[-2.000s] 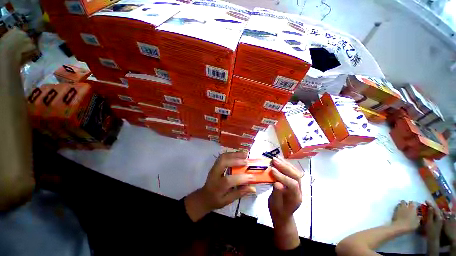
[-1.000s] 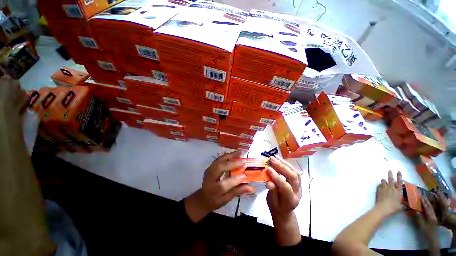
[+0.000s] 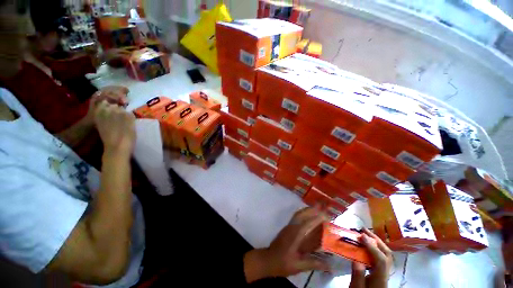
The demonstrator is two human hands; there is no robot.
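An orange retail carton [image 3: 347, 245] with a dark slot in its end face is held low in front of me, at the lower right of the view. My left hand [image 3: 295, 246] holds its left side. My right hand [image 3: 376, 260] pinches its right side and is partly cut off by the bottom edge. The rest of the carton below the end face is mostly hidden. The stacked finished cartons [image 3: 337, 121] stand just behind my hands, white faces up, with barcode labels on their orange ends.
Waiting cartons [image 3: 402, 216] lie right of the stack. The poly sack [image 3: 478, 135] is behind it. A neighbour's carton row [image 3: 188, 132] stands left, beside a seated person in a light shirt [image 3: 84, 197]. A yellow bag [image 3: 208, 36] is behind the stack.
The view has swung left, so the stack and my hands appear farther right. More of the left neighbour and the yellow bag show. Both hands still hold the carton.
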